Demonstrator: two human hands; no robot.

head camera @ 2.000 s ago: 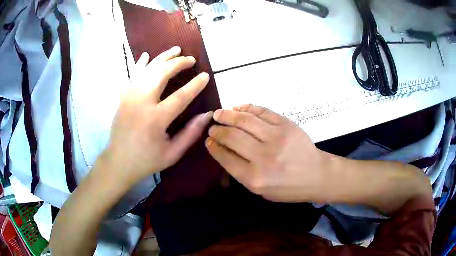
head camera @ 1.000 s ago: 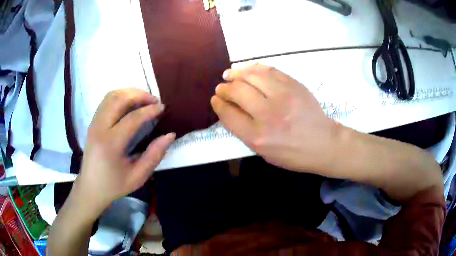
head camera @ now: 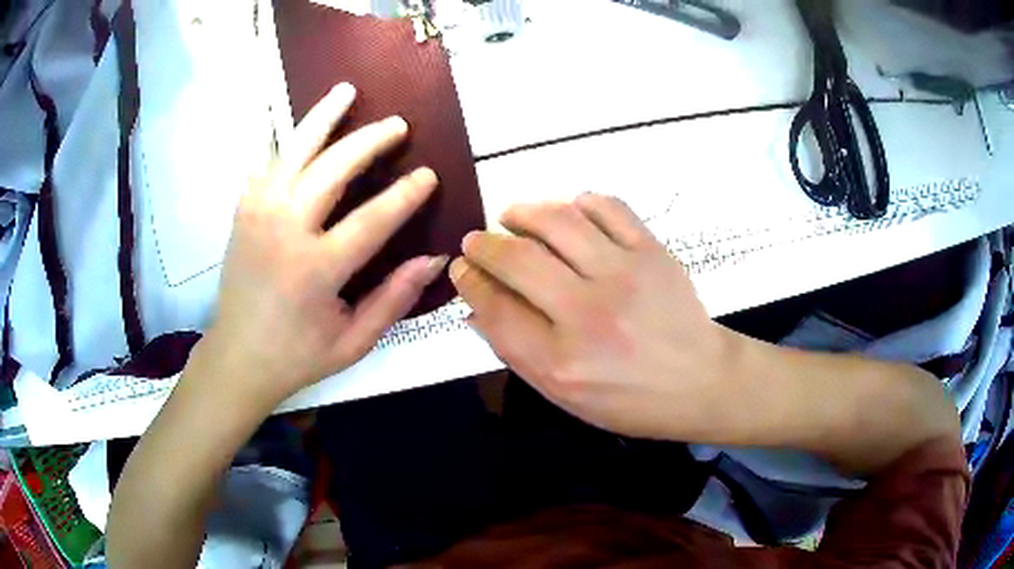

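Observation:
The maroon panel (head camera: pixel 428 133) lies flat on the white table, its top end at the metal presser foot (head camera: pixel 423 25). My left hand (head camera: pixel 322 233) lies spread over the panel, fingers apart, thumb near its lower right edge. My right hand (head camera: pixel 589 311) pinches the panel's lower right edge, fingertips close to my left thumb; the exact grip is hidden under the fingers. Pale body fabric (head camera: pixel 184 156) with narrow maroon strips lies left of the panel and runs under or beside my left hand.
Black-handled shears (head camera: pixel 839 145) lie on the table at right. A slim dark tool (head camera: pixel 695 13) is at the top. A small green tool (head camera: pixel 934 83) is at upper right. Ruler markings run along the front edge. Garment cloth (head camera: pixel 801 489) hangs below the table; a green basket (head camera: pixel 61 500) is at lower left.
Since one second ago my left hand has moved up and right onto the panel and spread out. My right hand has moved slightly down and left, still at the panel's right edge.

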